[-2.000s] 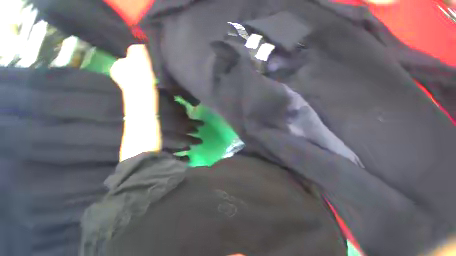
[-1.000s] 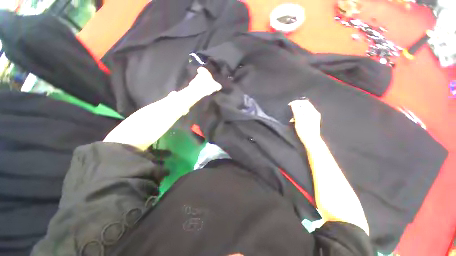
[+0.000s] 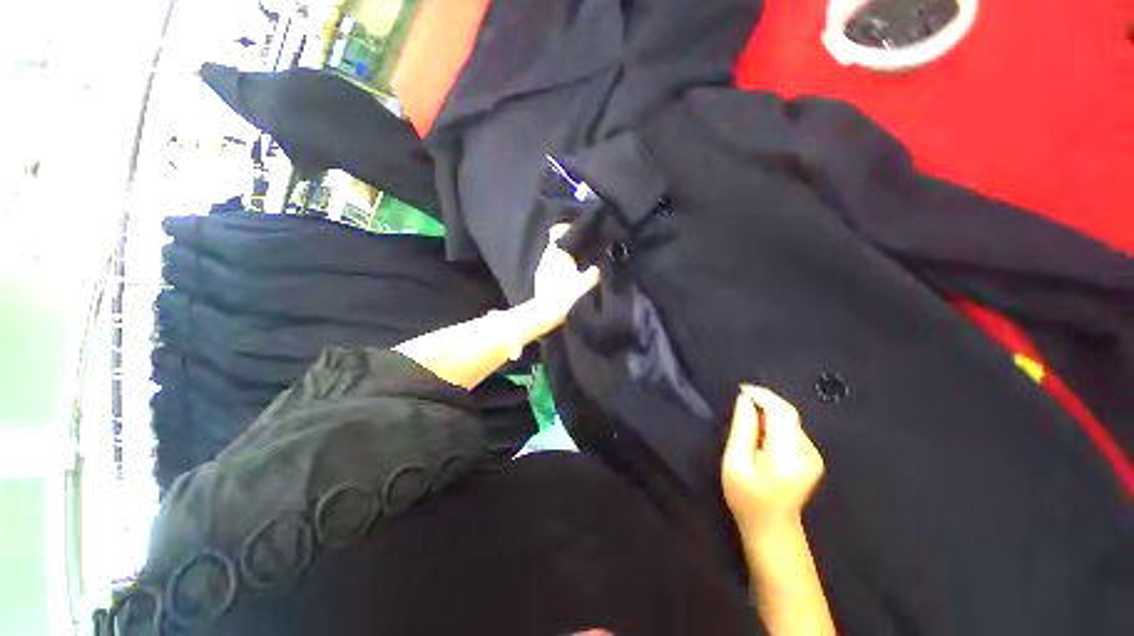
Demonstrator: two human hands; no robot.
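Note:
A black coat [image 3: 958, 435] lies over the red-covered table. My left hand [image 3: 566, 283] grips its cloth at the front edge, below the hanger hook [image 3: 568, 177]. One coat button [image 3: 619, 251] is just right of that hand. Another coat button [image 3: 831, 388] lies flat on the coat front, above and right of my right hand [image 3: 771, 457]. My right hand is over the coat, fingers curled and tips drawn together; no needle or thread can be made out in it. Greyish-blue lining [image 3: 659, 354] shows between my hands.
A white round dish [image 3: 843, 52] with dark contents is on the red cloth [image 3: 1032, 137] at the top right. Hanging coats [image 3: 311, 292] are at my left. A coat sleeve [image 3: 1032, 273] stretches right. A small yellow thing [image 3: 1028, 367] is at the right. Green floor shows near my waist.
Two seconds ago my left hand was by the hanging coats; it has moved right onto the coat. My right hand has come into view and is now lower against the coat. The view has shifted.

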